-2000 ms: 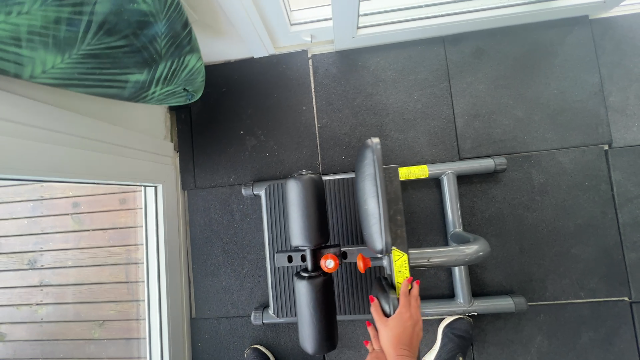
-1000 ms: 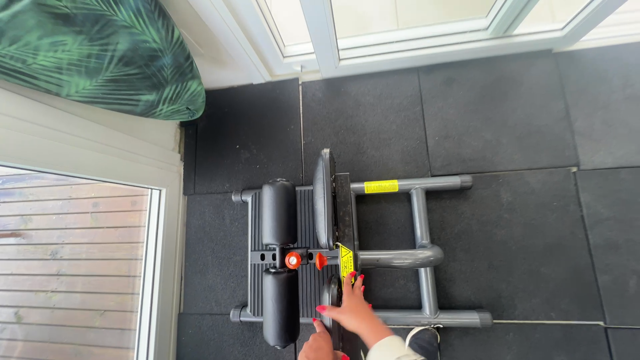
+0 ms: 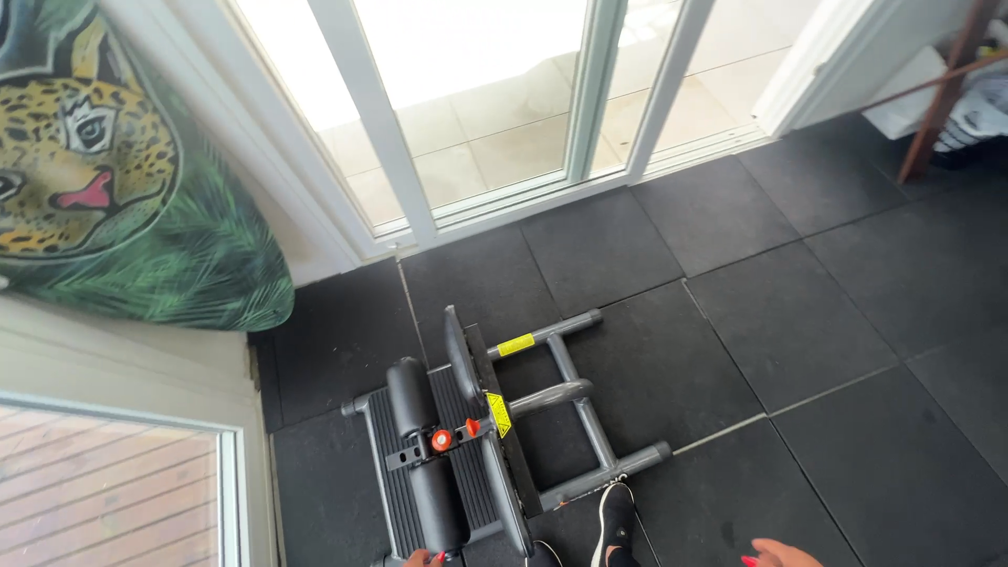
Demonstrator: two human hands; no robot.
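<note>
A grey metal exercise bench frame (image 3: 587, 425) stands on the floor, with black foam rollers (image 3: 441, 504), upright black pads (image 3: 504, 492), orange-red knobs (image 3: 442, 439) and a ribbed footplate (image 3: 394, 465). My left hand (image 3: 424, 559), only its fingertips with red nails in view, is at the lower end of the near roller; whether it grips anything is hidden by the frame's edge. My right hand (image 3: 780, 554) is at the bottom right, away from the bench, with nothing seen in its visible fingers.
Black rubber tiles (image 3: 677, 354) cover the floor. My dark shoes (image 3: 618, 512) are beside the bench. Glass doors (image 3: 488, 118) stand beyond it. A board with a leopard and palm print (image 3: 197, 260) leans at the left. A brown wooden rack (image 3: 945, 102) is at the upper right.
My right hand has left the bench pad and moved to the right. My left hand is now by the end of the near roller. The view has shifted widely toward the doors.
</note>
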